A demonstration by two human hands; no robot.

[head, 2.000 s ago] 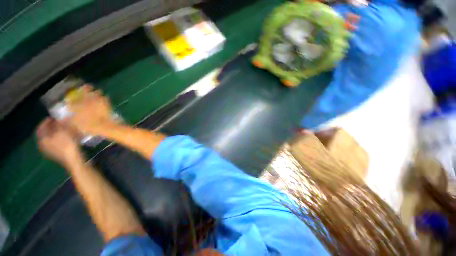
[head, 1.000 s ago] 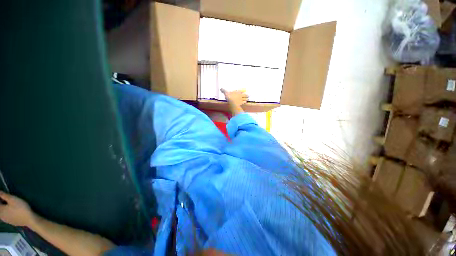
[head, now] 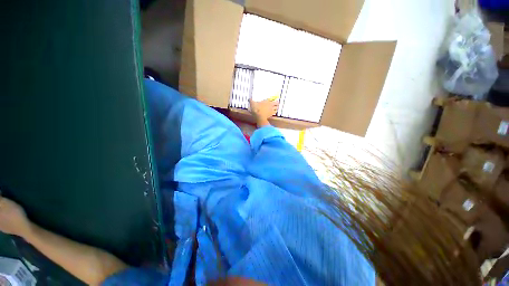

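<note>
An open brown carton (head: 357, 89) at the upper middle holds rows of plain white pieces (head: 307, 95). My right hand (head: 265, 108), with yellow on a finger, is at the carton's near edge. Its thumb and fingers span a white block, and they look closed on it; whether the block is lifted is not clear. My left hand (head: 12, 217) is at the far left over the dark green surface, cut off by the picture's edge, so its grip cannot be told. A white box with grey print (head: 17, 272) lies below it, partly cut off.
The dark green surface (head: 72, 111) fills the left side, its long edge beside my blue smock. Stacked brown cartons (head: 463, 173) and a clear plastic bag (head: 470, 56) stand at the right on the pale floor. Blurred brown strands cross the lower right.
The view has swung from the belt and fan to the floor carton. My right hand has moved into the carton. In the last second a dark gap appeared right of it among the white pieces.
</note>
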